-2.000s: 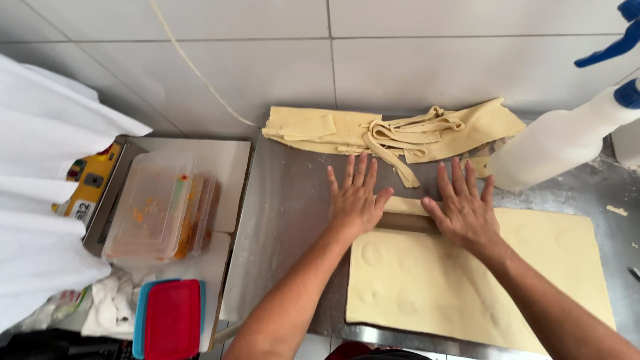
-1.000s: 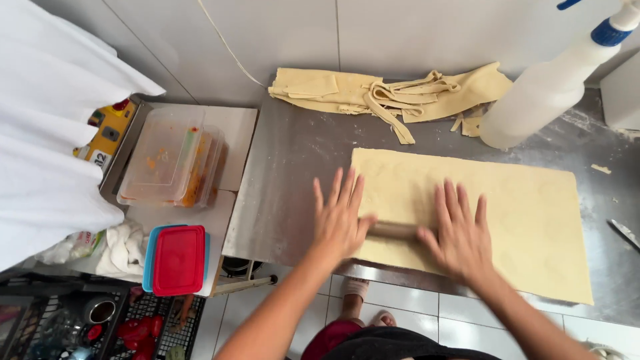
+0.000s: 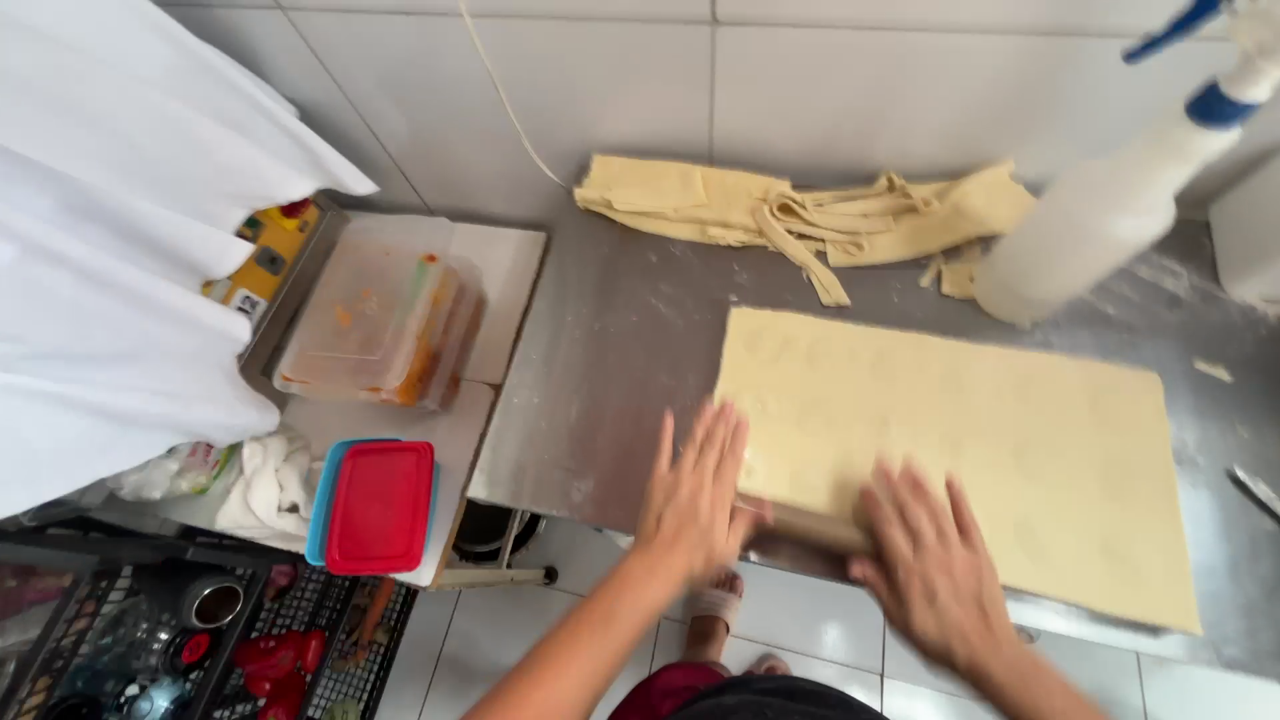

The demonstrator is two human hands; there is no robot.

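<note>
A rectangular sheet of pale dough lies flat on the stainless steel worktop, its near side along the front edge. My left hand, fingers apart, is at the sheet's near left corner. My right hand, blurred, rests over the near edge. Between them a short, blurred roller-like thing lies at the dough's near edge; its ends are hidden by my hands, and I cannot tell how they bear on it. Dough trimmings are heaped by the wall, beyond the sheet.
A white spray bottle stands behind the dough. At far right lies a dark tool. On the left, a side table holds clear plastic containers, a red lid and a white cloth. Black crates sit below.
Both hands and the roller-like thing have moved from the far side of the dough to its near edge. The sheet's far edge, partly covered by them before, now shows.
</note>
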